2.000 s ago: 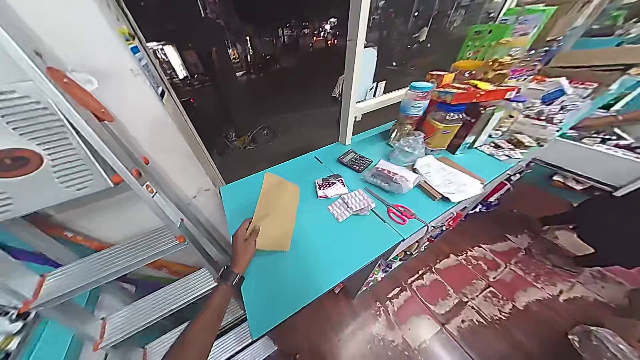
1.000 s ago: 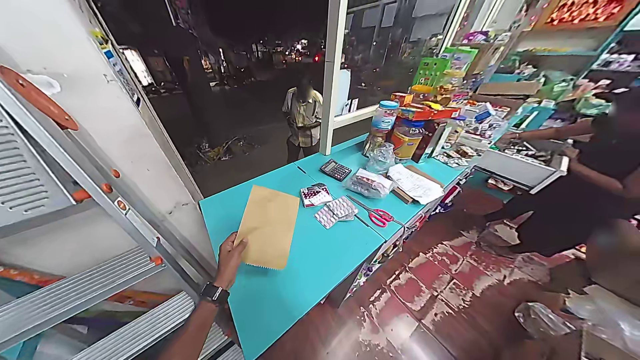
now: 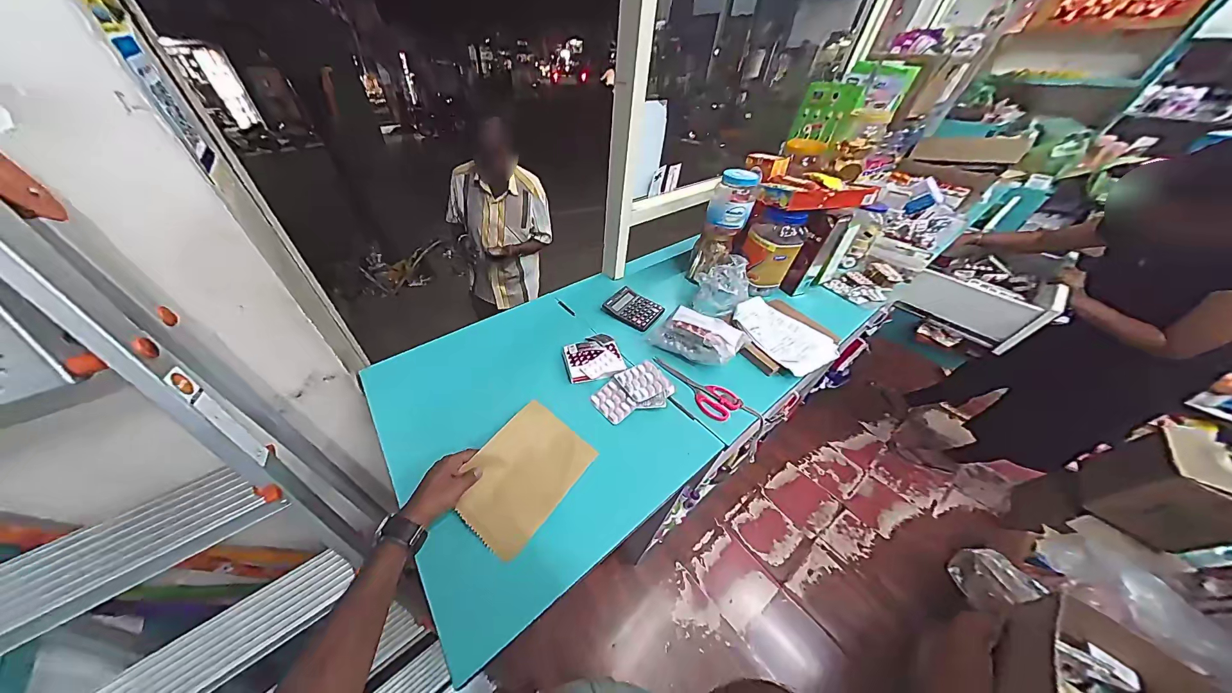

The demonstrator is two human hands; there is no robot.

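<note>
My left hand (image 3: 445,484) pinches the left edge of a brown paper bag (image 3: 527,478) over the near part of a turquoise counter (image 3: 404,423). A watch is on that wrist. My right hand is not in view. Beyond the bag lie blister packs of tablets (image 3: 632,390) and a small medicine box (image 3: 593,359). Scissors with red handles (image 3: 717,402) rest to their right, near the counter's edge. A calculator (image 3: 632,308), a clear plastic bag with packets (image 3: 698,336) and white papers (image 3: 786,336) lie farther along.
Plastic jars (image 3: 773,249) and stacked goods stand by the window frame. A person (image 3: 500,226) stands outside. Another person in dark clothes (image 3: 1136,289) reaches into a drawer (image 3: 991,303) at right. An aluminium ladder (image 3: 231,423) is at left; cardboard boxes (image 3: 1150,481) are at lower right.
The view has swung to the right. A person outside, not seen two seconds ago, now stands beyond the counter. My left hand still holds the paper bag, which now lies at more of a slant.
</note>
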